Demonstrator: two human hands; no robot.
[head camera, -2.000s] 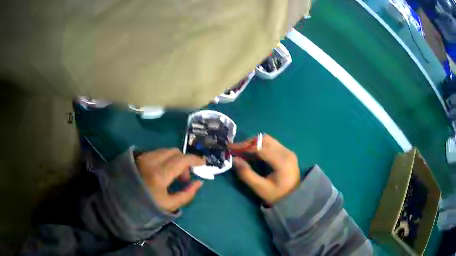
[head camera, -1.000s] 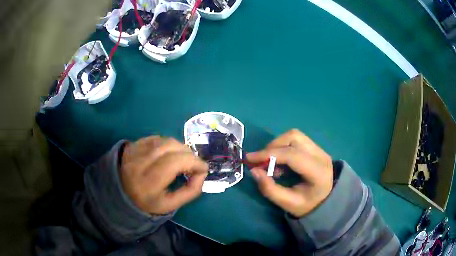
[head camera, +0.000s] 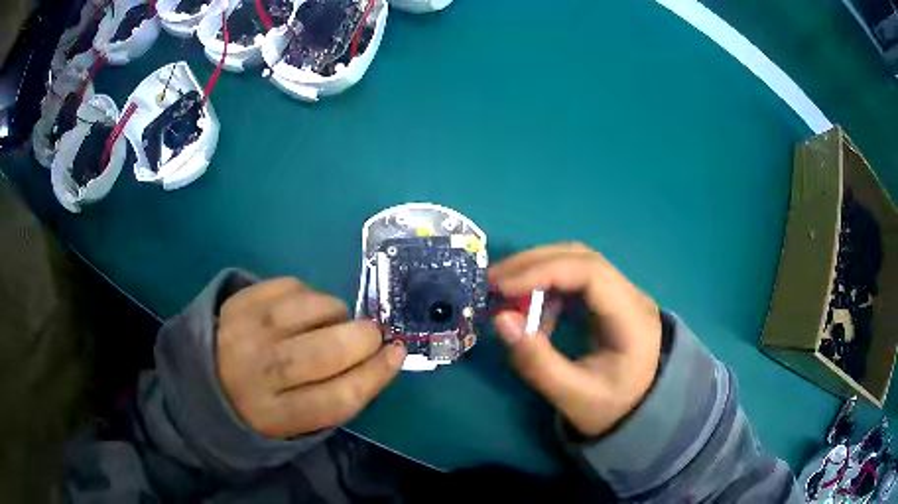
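A white housing (head camera: 421, 214) lies on the green bench in front of me. A dark circuit board (head camera: 409, 261) with a black lens (head camera: 433, 300) lies over its opening, lens up. My left hand (head camera: 300, 356) has its fingertips closed on the board's lower left edge. My right hand (head camera: 581, 330) is at the board's right side and pinches a red lead, with a white plug (head camera: 534, 312) showing between thumb and fingers. A thin red wire crosses the board below the lens. The far end of the lead is hidden.
Several white housings (head camera: 177, 177) with dark parts and red wires stand at the upper left. A cardboard tray (head camera: 800, 251) with small black parts (head camera: 855, 266) stands at the right. More wired parts (head camera: 849, 468) lie at the lower right. A white stripe (head camera: 753, 61) crosses the bench.
The circuit board with its lens now shows over the housing, where dark inner parts were visible before. My left hand has come onto its edge. My right hand still holds the red lead.
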